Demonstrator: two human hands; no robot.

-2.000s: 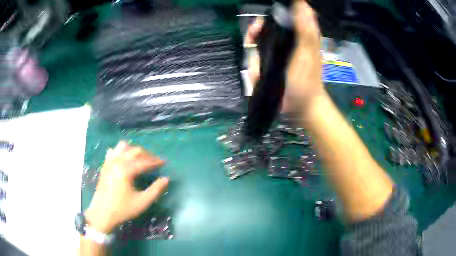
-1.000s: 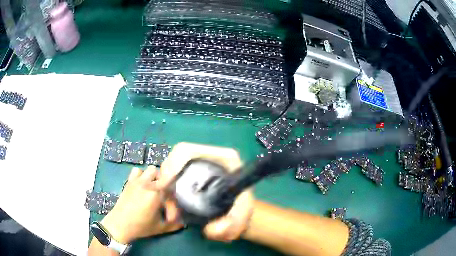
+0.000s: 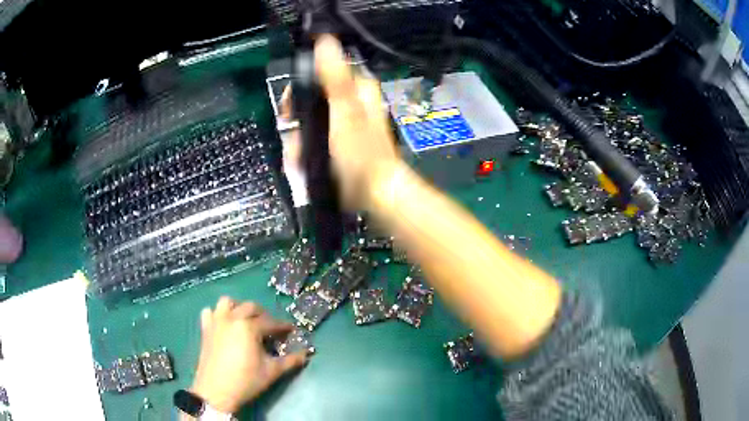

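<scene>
My right hand (image 3: pixel 353 123) is closed around the black electric screwdriver (image 3: pixel 319 156), upright and blurred over the pale metal screw feeder (image 3: pixel 289 152). The screwdriver's lower end hides part of the board heap; its tip cannot be made out. My left hand (image 3: pixel 246 349) is low on the mat, with thumb and fingers at either side of a dark circuit board (image 3: pixel 291 343). Several dark boards (image 3: pixel 371 305) lie loosely just beyond it. A short row of boards (image 3: pixel 131 370) lies left of my left hand.
Stacked clear plastic trays (image 3: pixel 189 205) stand at the left back. A grey metal box (image 3: pixel 456 107) with a blue-yellow label stands behind my right forearm. A ribbed black hose (image 3: pixel 591 136) hangs over a board heap (image 3: pixel 673 173). A white sheet (image 3: pixel 49 345) lies at far left.
The view has swung right. My right hand has moved with the screwdriver from beside my left hand up to the feeder. My left hand has moved to a board near the loose ones.
</scene>
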